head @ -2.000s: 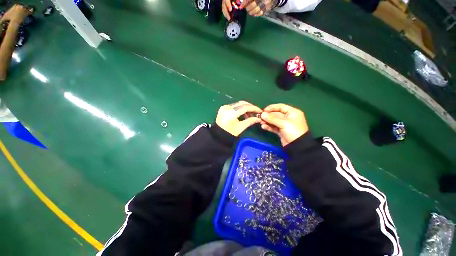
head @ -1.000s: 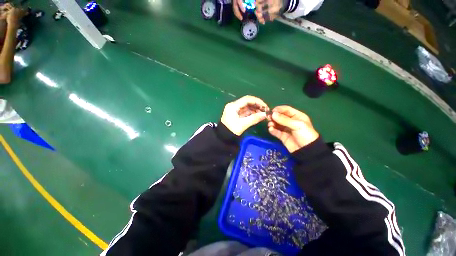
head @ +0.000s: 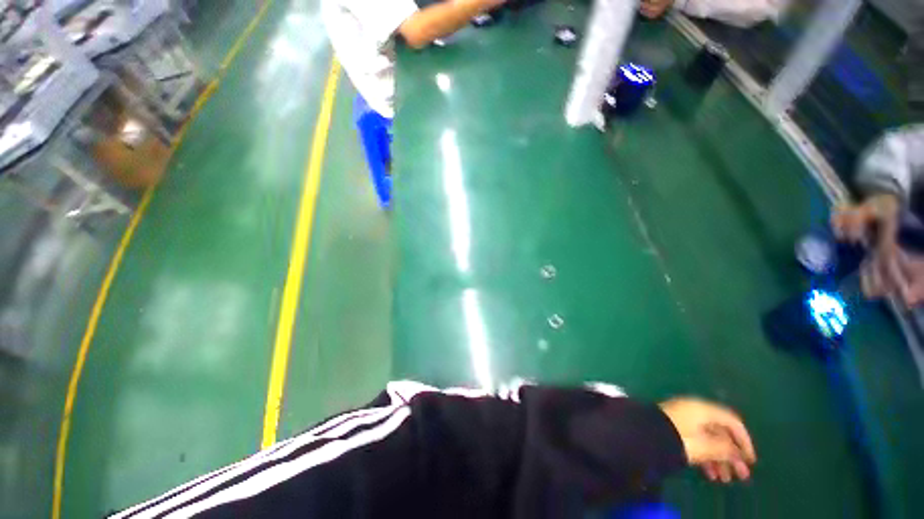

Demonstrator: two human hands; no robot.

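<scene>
My left hand (head: pixel 712 438) is at the lower right, at the end of the black sleeve, blurred, its fingers curled; whether it holds anything cannot be told. My right hand is out of the picture. Only a sliver of the blue tray (head: pixel 646 511) shows at the bottom edge, with its contents hidden. Two small metal rings lie on the green worktop, one (head: pixel 548 272) behind the other (head: pixel 555 321).
A black unit glowing blue-white (head: pixel 827 312) stands at the right near another person's hands (head: pixel 883 243). Another lit unit (head: pixel 635 76) stands beside a white post (head: pixel 602 63). A person sits at the top on a blue stool (head: pixel 374 145).
The view has swung to the left, showing the floor and yellow lines. My hands were together above the tray; now only the left shows, and the tray is almost out of view.
</scene>
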